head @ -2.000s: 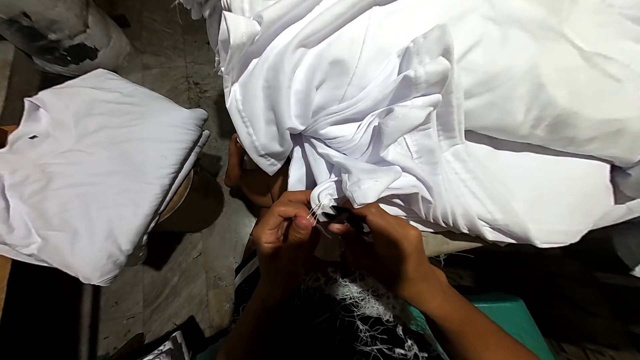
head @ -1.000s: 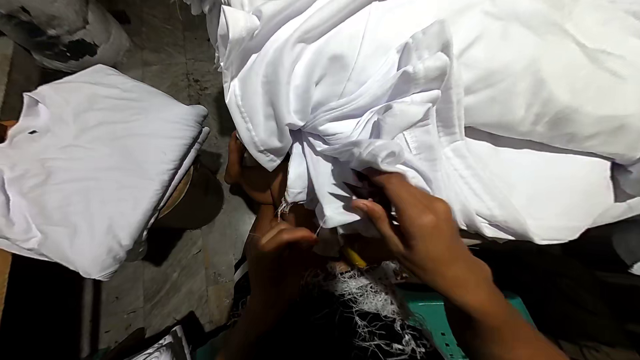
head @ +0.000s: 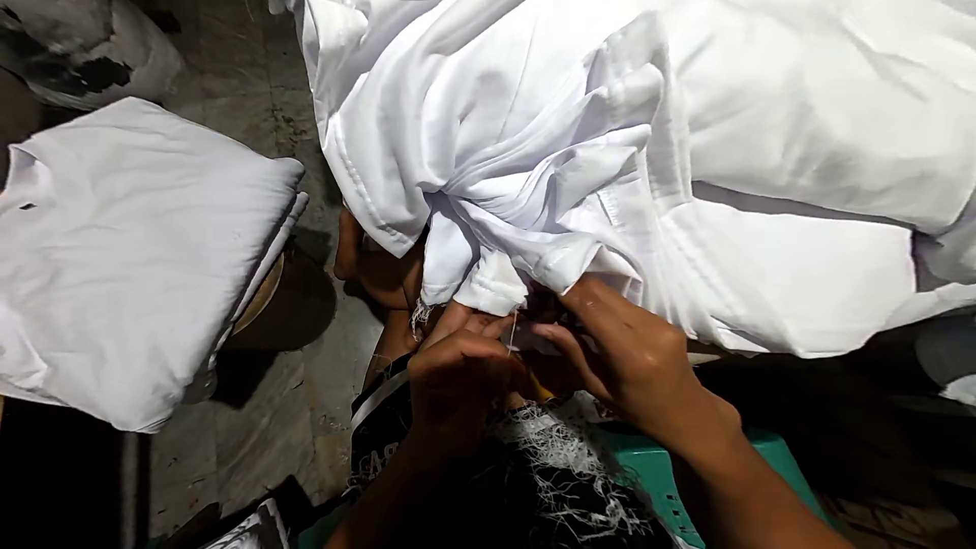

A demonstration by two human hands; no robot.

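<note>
A white garment [head: 503, 175] lies bunched and gathered at the front edge of a larger heap of white cloth. Its hem hangs down at the middle of the head view. My left hand [head: 465, 366] is just under that hem, with a thin loose thread [head: 514, 329] running from the cloth to its closed fingers. Frayed thread ends [head: 419, 316] dangle left of the hem. My right hand [head: 633, 343] is on the right, its fingertips at the garment's lower folds; shadow and cloth hide what they hold.
Folded white shirts [head: 137, 259] are stacked at the left, above a round container [head: 286, 305]. Many thread scraps [head: 564, 465] lie on my dark clothing. A green plastic stool [head: 648, 465] is below. A whitish sack [head: 91, 53] stands at the upper left, on the tiled floor.
Two seconds ago both hands were together at the hem, with a dark small tool at the right one. My right hand has since moved right, apart from my left.
</note>
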